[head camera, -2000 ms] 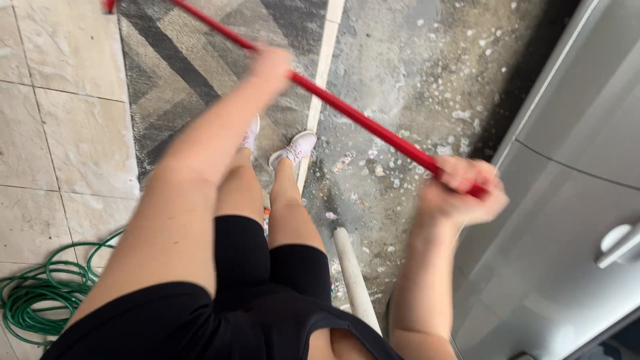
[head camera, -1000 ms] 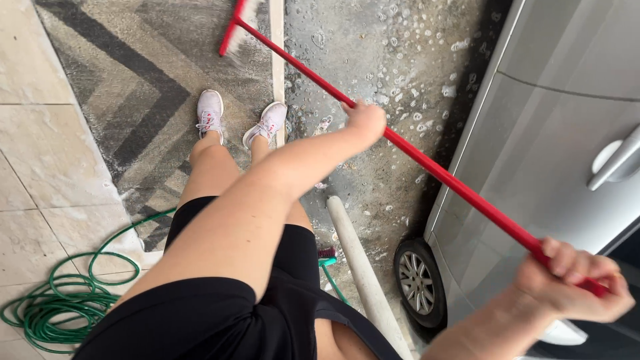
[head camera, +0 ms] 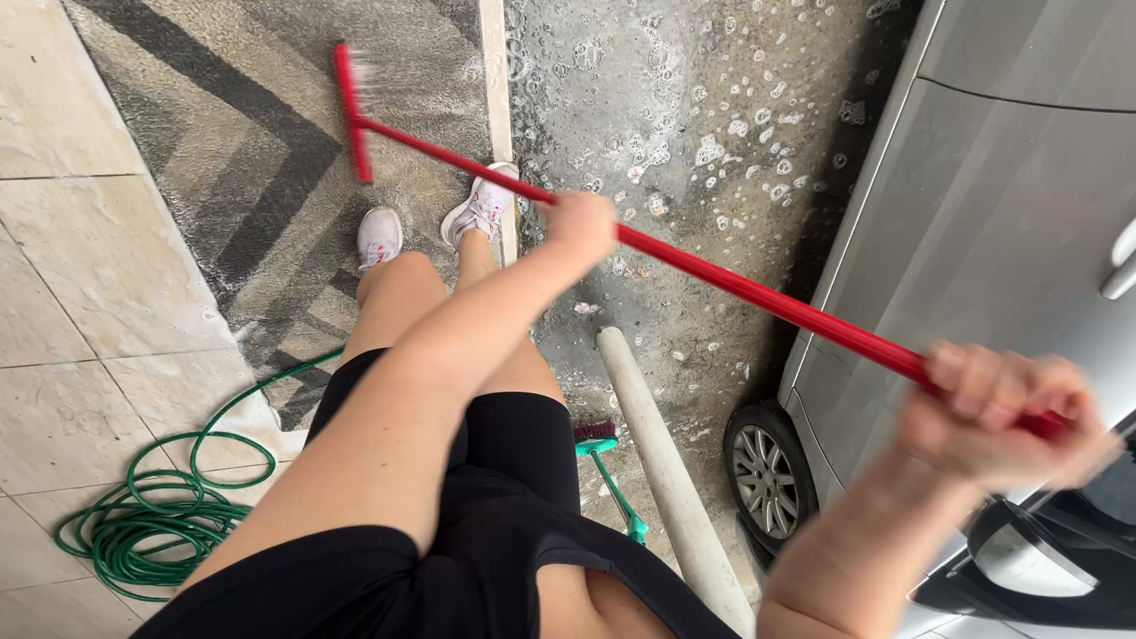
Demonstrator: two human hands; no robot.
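A long red-handled broom slants across the view. Its narrow red head, with pale blurred bristles, lies over the wet patterned grey and beige rug. My left hand is closed around the middle of the handle. Near the handle's far end, my right hand grips it beside the silver car; motion blurs this hand. My white sneakers stand below the handle, the left one on the rug and the other at its edge by a pale strip.
A silver car with a visible wheel stands at the right. Soapy foam dots the wet concrete. A pale pole and a green brush lie near my legs. A coiled green hose rests on the tiles at left.
The broom head has moved left and down over the rug since one second ago. Both hands stay on the handle. The green brush now shows more fully beside my leg.
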